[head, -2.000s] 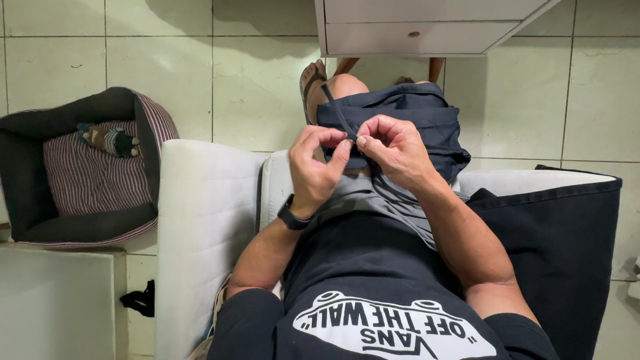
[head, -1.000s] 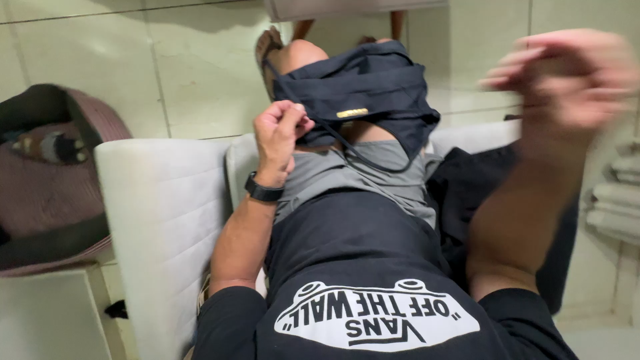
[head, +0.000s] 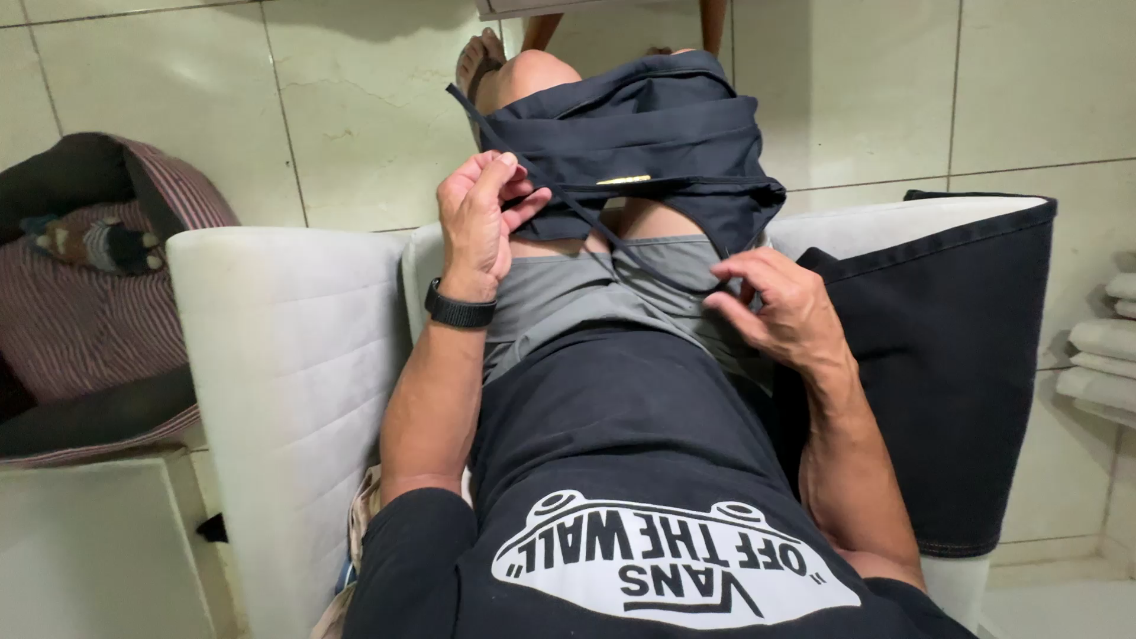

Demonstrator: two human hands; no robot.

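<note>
A dark navy cloth garment or bag (head: 639, 133) with a small gold-coloured tag (head: 626, 180) lies across my thighs. From it a long dark cord (head: 577, 209) runs between my two hands. My left hand (head: 484, 213), with a black watch band at the wrist, pinches the cord between thumb and forefinger; the free end of the cord sticks up past the fingers. Over my grey shorts (head: 568, 284), my right hand (head: 768, 302) has its thumb and fingers apart beside the cord's other stretch; whether the fingertips touch it is unclear.
I sit on a white padded seat with a quilted armrest (head: 288, 328). Black fabric (head: 923, 373) with stitched edges drapes over the right side. A striped pet bed (head: 80, 311) holding a soft toy (head: 98, 247) is at left. Folded light cloths (head: 1100, 355) are at far right.
My right hand was close to my left two seconds ago, swung out to the right, and is now back low over the shorts. The cord now stretches across between the hands.
</note>
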